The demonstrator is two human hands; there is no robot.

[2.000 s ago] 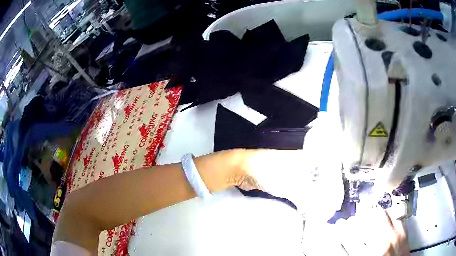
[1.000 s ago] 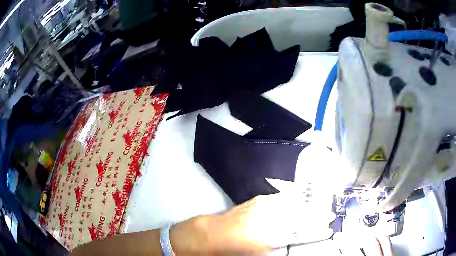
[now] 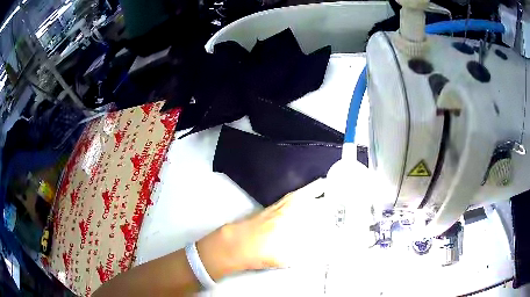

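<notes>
My left hand (image 3: 261, 238) lies palm down on the white table, left of the needle area, at the near edge of a dark cut fabric panel (image 3: 290, 168). Its fingers are washed out by the lamp glare, so I cannot tell whether they hold cloth. The panel lies flat, with a thin pale stitch line along its far edge. The presser foot and needle (image 3: 383, 227) sit in bright glare under the off-white sewing machine head (image 3: 401, 133). My right hand does not show.
A heap of dark cut pieces (image 3: 273, 72) lies at the back, before a curved white rim (image 3: 325, 26). A blue hose (image 3: 354, 107) runs down behind the head. A tan board with red print (image 3: 110, 191) stands at left.
My left forearm moved down and left, then my hand moved slightly up and left. More of the stitched panel shows than at first. My right hand, faintly seen at lower right earlier, is gone.
</notes>
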